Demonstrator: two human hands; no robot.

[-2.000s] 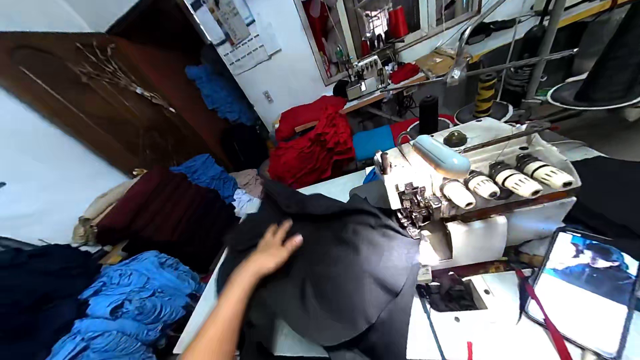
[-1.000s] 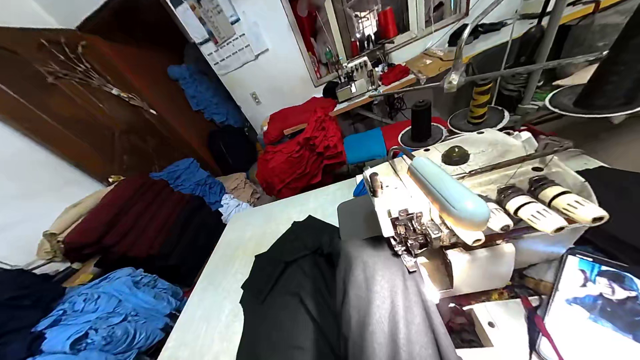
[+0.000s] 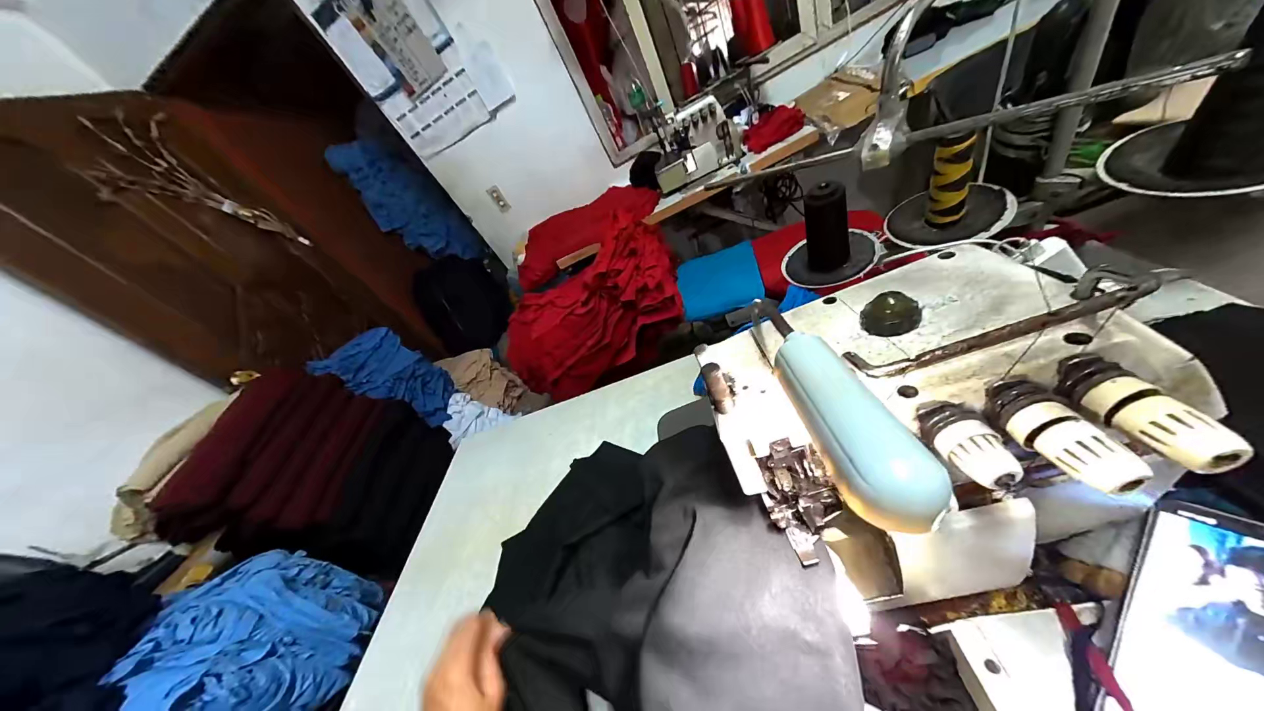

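Black fabric [image 3: 681, 573] lies on the white table and reaches under the presser foot [image 3: 802, 543] of an overlock sewing machine [image 3: 948, 316], whose light shines on it. My left hand [image 3: 466, 667] is at the bottom edge of the view, slightly blurred, at the left edge of the fabric. Its fingertips meet the cloth, but whether they pinch it is unclear. My right hand is out of view. A light blue lamp [image 3: 859, 430] sits over the machine's front, beside several cream tension dials [image 3: 973, 444].
Folded maroon and black cloth [image 3: 267, 454] and a blue cloth heap [image 3: 247, 632] lie left of the white tabletop [image 3: 474, 513]. Red fabric [image 3: 602, 306] is piled behind it. A lit phone [image 3: 1190, 612] stands at right. Thread cones [image 3: 828, 227] rise behind the machine.
My left hand lay on the fabric two seconds ago, was out of view one second ago, and now shows at the bottom edge. The black fabric has shifted and uncovered more of the table.
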